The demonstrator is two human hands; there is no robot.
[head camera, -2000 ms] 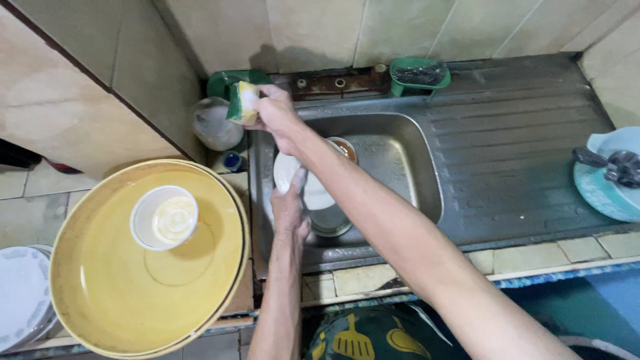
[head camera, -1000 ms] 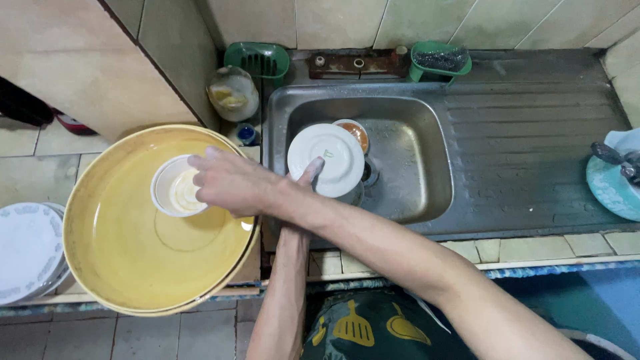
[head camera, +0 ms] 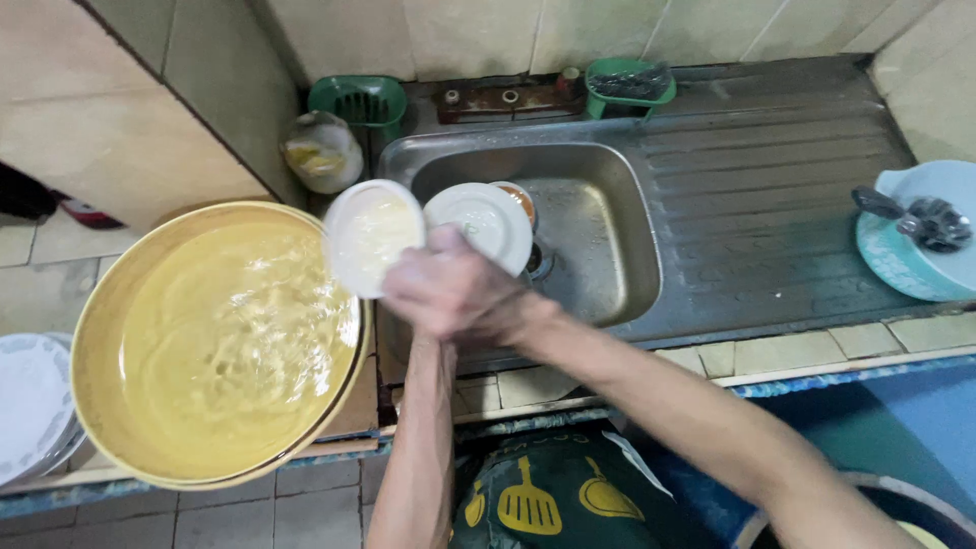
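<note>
My right hand [head camera: 450, 286] grips a white plastic tub [head camera: 377, 236] at its edge, tilted between the yellow basin [head camera: 221, 358] and the sink. Pale liquid or wet shine shows inside the tub. Rippling water fills the yellow basin. Behind my right hand, a white plate [head camera: 488, 221] is over the left part of the steel sink [head camera: 595, 229]; my left hand is mostly hidden there, with only its wrist and forearm plain. A dish with an orange inside [head camera: 518, 204] lies partly behind the plate.
Stacked plates [head camera: 30, 404] stand at far left. Behind the sink are a green soap dish [head camera: 358, 103], a clear plastic bag [head camera: 322, 152] and a green holder with a dark scourer [head camera: 629, 82]. A light blue bowl [head camera: 884, 259] with dark-handled utensils sits at right.
The tub was in the basin and has been lifted out to the right in my right hand. The basin water now ripples. The yellow-green sponge, held two seconds ago, is no longer seen.
</note>
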